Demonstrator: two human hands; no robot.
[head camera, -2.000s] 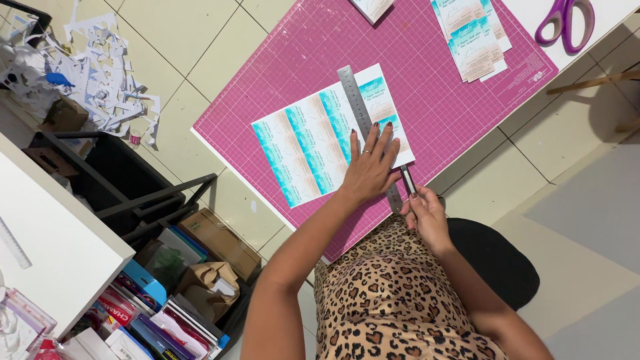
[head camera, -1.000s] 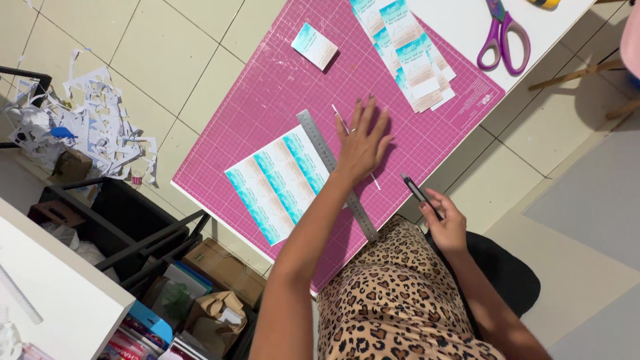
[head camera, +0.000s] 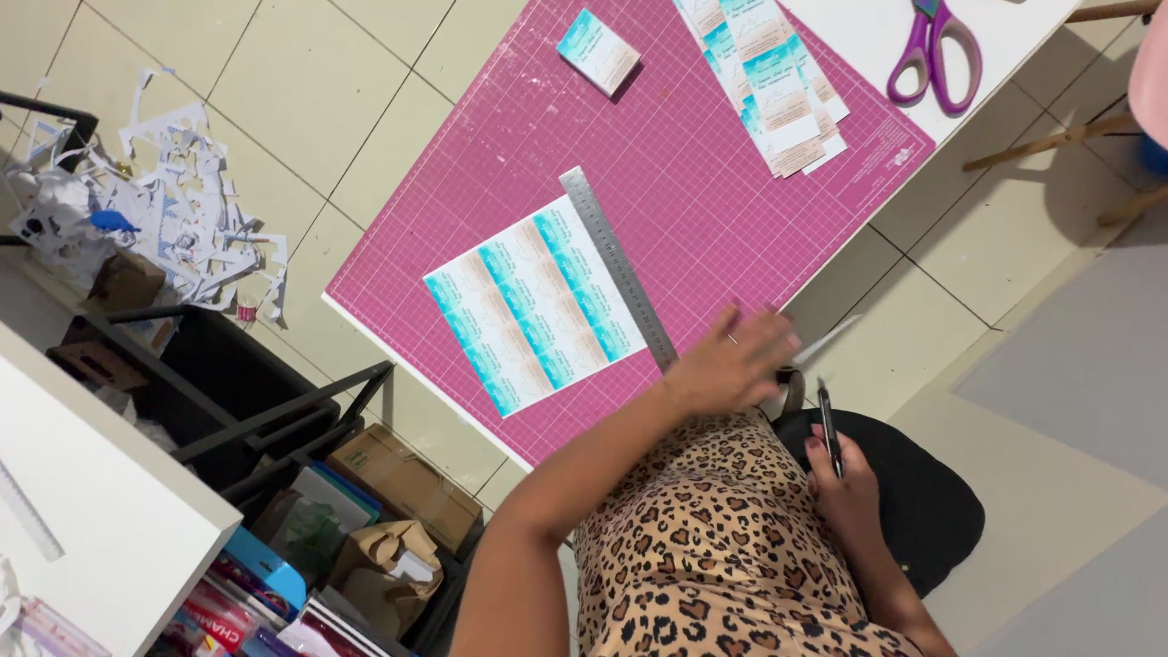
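My left hand (head camera: 735, 359) is blurred at the mat's near edge, its fingers spread and nothing seen in them. Just beyond its fingertips a thin white paper strip (head camera: 829, 338) shows over the floor. My right hand (head camera: 843, 474) holds a craft knife (head camera: 829, 427) upright, off the mat, above the black seat. A steel ruler (head camera: 613, 260) lies on the pink cutting mat (head camera: 730, 219), along the right edge of a printed sheet of cards (head camera: 537, 308). A small stack of cut cards (head camera: 599, 51) and several printed strips (head camera: 771, 82) lie on the mat farther up.
Purple-handled scissors (head camera: 933, 57) lie on the white table beside the mat's corner. Paper scraps (head camera: 182, 210) are heaped at the left. A black frame with bins (head camera: 228, 383) and a cardboard box (head camera: 406, 484) stand between the two tables. A black seat (head camera: 940, 511) is at my right.
My left hand has moved off the sheet and ruler to the mat's near edge. The knife has moved away from the ruler. The sheet now has fewer columns than two seconds ago.
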